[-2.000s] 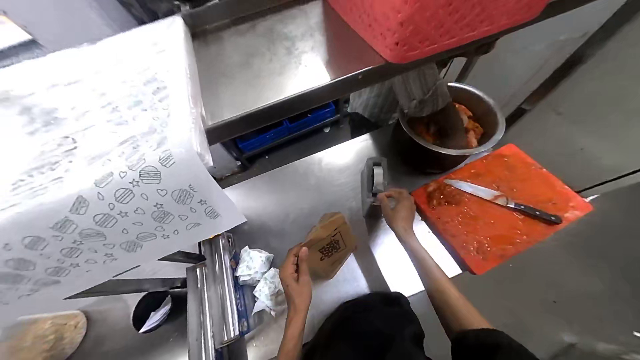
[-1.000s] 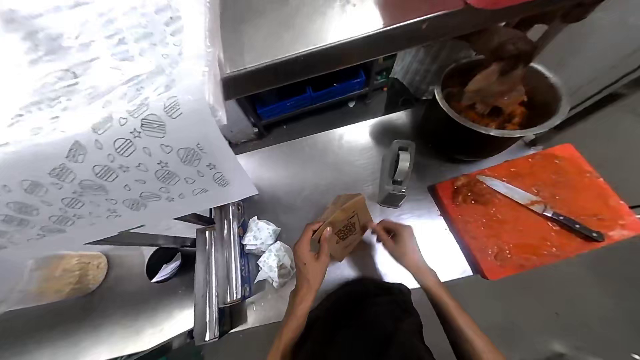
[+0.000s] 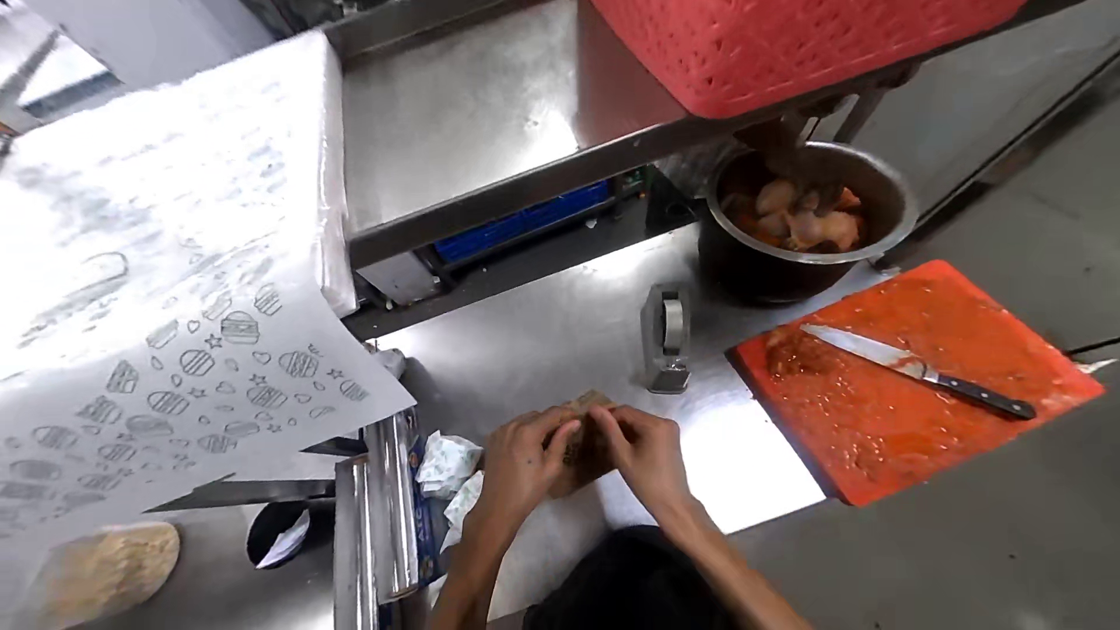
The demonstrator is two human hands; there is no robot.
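Between my hands, low over the steel counter, is a small brown kraft-paper packet or box [image 3: 582, 459] with dark print. My left hand [image 3: 525, 455] grips its left side, thumb on top. My right hand [image 3: 646, 451] pinches its upper right edge with thumb and index finger. Just beyond them a grey tape dispenser [image 3: 667, 337] stands on the counter. Two crumpled, printed paper wraps [image 3: 448, 464] lie left of my left hand. To the right, a kitchen knife [image 3: 914, 367] with a black handle rests on a wet, stained red cutting board [image 3: 884, 437].
Another person's hand [image 3: 801, 171] reaches into a steel pot [image 3: 897, 223] of raw meat pieces. A red plastic basket [image 3: 787, 52] sits on the raised steel shelf [image 3: 455, 131]. Printed wrapping paper [image 3: 201, 394] hangs at the left, above foil-like rolls [image 3: 376, 516] and a black container [image 3: 293, 534].
My right hand has moved from beside the tape dispenser to the brown packet. Both hands now close over its upper edge, covering more of it. The other person's hand has shifted within the pot.
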